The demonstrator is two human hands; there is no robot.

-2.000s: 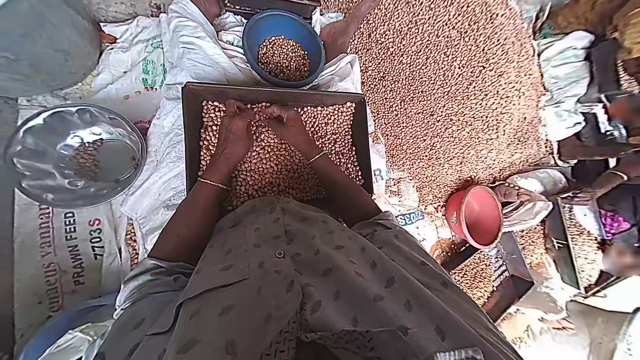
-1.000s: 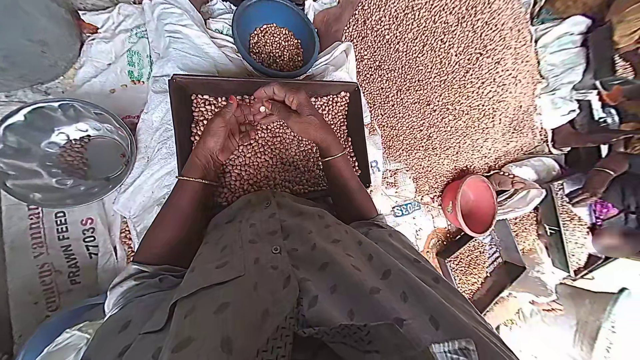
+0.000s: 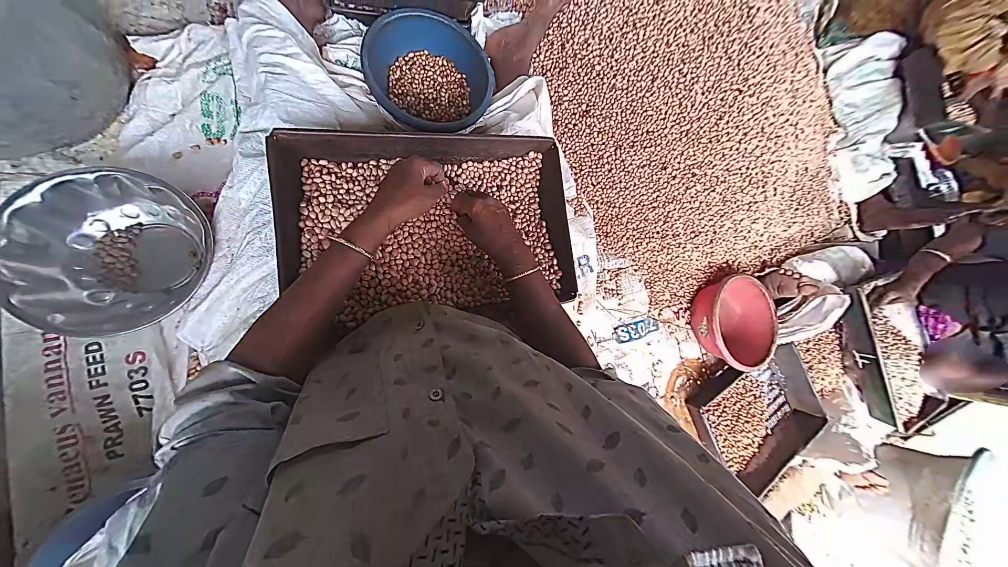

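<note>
A dark rectangular tray (image 3: pixel 417 143) full of light brown nuts or large seeds (image 3: pixel 425 268) lies in front of me. Over its middle, my left hand (image 3: pixel 411 189) is curled with the thumb and fingertips together. Just right of it and slightly lower, my right hand (image 3: pixel 487 224) is also curled, its fingertips close to the left ones. Whether either hand pinches a nut is too small to tell. Beyond the tray's far edge stands a blue bowl (image 3: pixel 376 55) holding a heap of similar nuts.
A shiny metal basin (image 3: pixel 169 303) with a few nuts sits at left on printed sacks (image 3: pixel 118 425). A large spread of nuts (image 3: pixel 693 118) covers the upper right. Below it are a red bowl (image 3: pixel 740 319) and another dark tray (image 3: pixel 803 382). Co-workers' arms (image 3: pixel 937 248) reach in at far right.
One second ago my hands were more opened out over the tray, with a small pale thing between them. Now both are curled, and the right hand is lower than the left.
</note>
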